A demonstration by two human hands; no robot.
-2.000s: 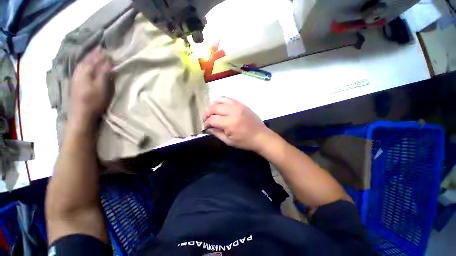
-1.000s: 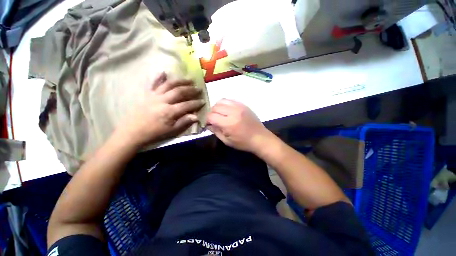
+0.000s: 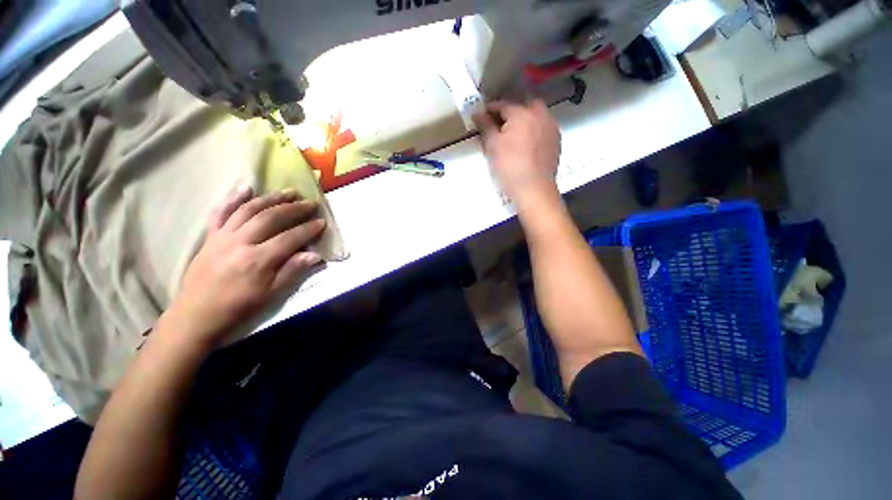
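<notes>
The khaki garment piece (image 3: pixel 117 186) lies creased over the left part of the white table, its right edge running under the lit presser foot area (image 3: pixel 284 115) of the sewing machine (image 3: pixel 391 29). My left hand (image 3: pixel 256 256) rests palm down on the cloth near its front right edge, fingers slightly spread. My right hand (image 3: pixel 523 145) is at the machine bed, thumb and fingertips together at the lower end of the white paper strip (image 3: pixel 468 98); whether it grips anything is not clear. Thread snips (image 3: pixel 416 165) lie on the bed edge between the hands.
Red-orange tape (image 3: pixel 331 156) is on the bed beside the needle. A blue crate (image 3: pixel 704 322) stands below the table at right, with another blue crate (image 3: pixel 210 474) at lower left. A black object (image 3: pixel 641 59) lies at the back right. Dark blue cloth (image 3: pixel 49 34) is at far left.
My right hand has left the cloth's front edge and moved right and up to the paper strip. My left hand moved from the garment's left side to its front right part. The view has shifted right.
</notes>
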